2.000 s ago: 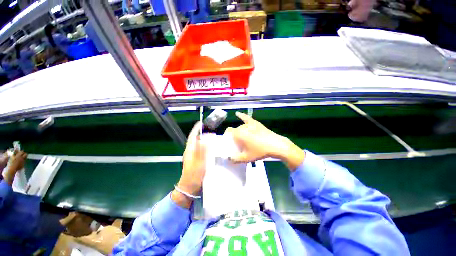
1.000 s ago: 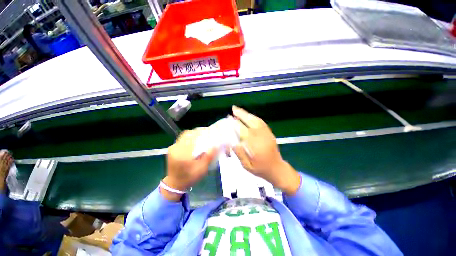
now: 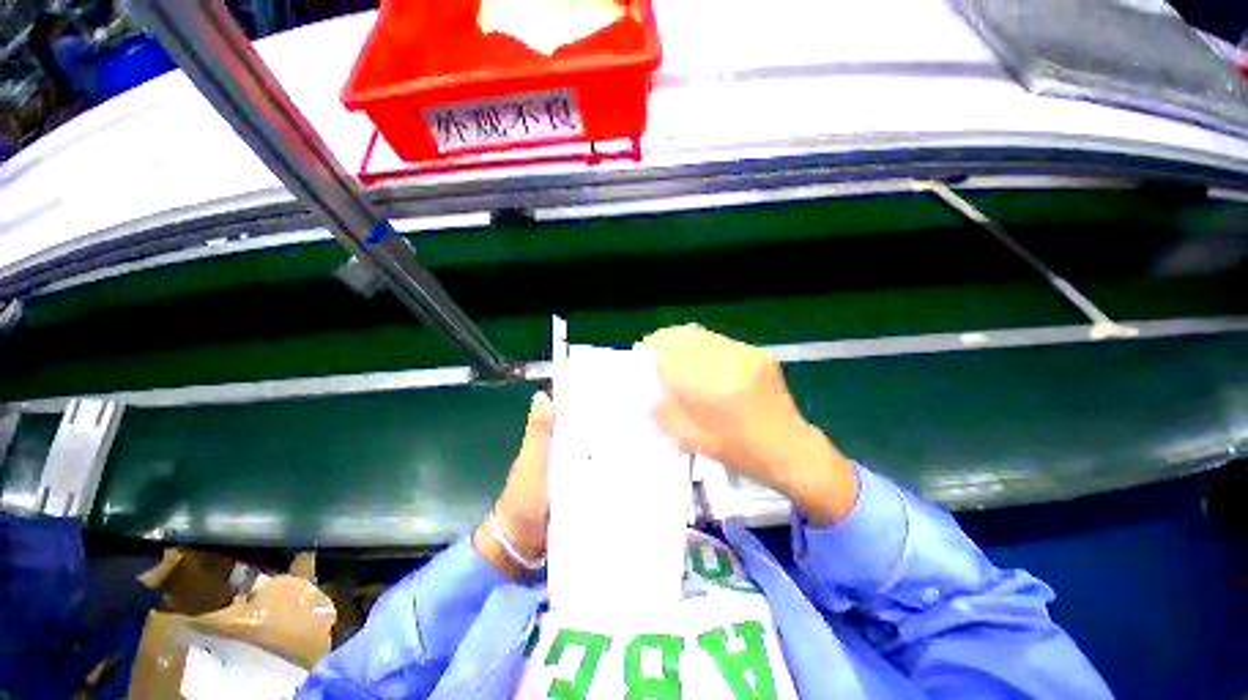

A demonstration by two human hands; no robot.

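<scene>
A long white card blank stands out in front of my chest, between my hands. A narrow flap sticks up at its far left corner. My left hand grips its left edge, with the fingers partly hidden behind the card. My right hand is closed on its far right edge, fingers curled over it. Part of another white card piece shows behind, just below my right hand; how it lies is mostly hidden.
A red bin with a white label sits on the white shelf. A metal post slants down at the left. Beyond the green bench runs the conveyor belt. White blanks lie far left, above an open carton.
The compact white piece between my hands is gone from view; a long flat blank is now held there. The view has shifted, and the small item on the belt has moved left behind the post.
</scene>
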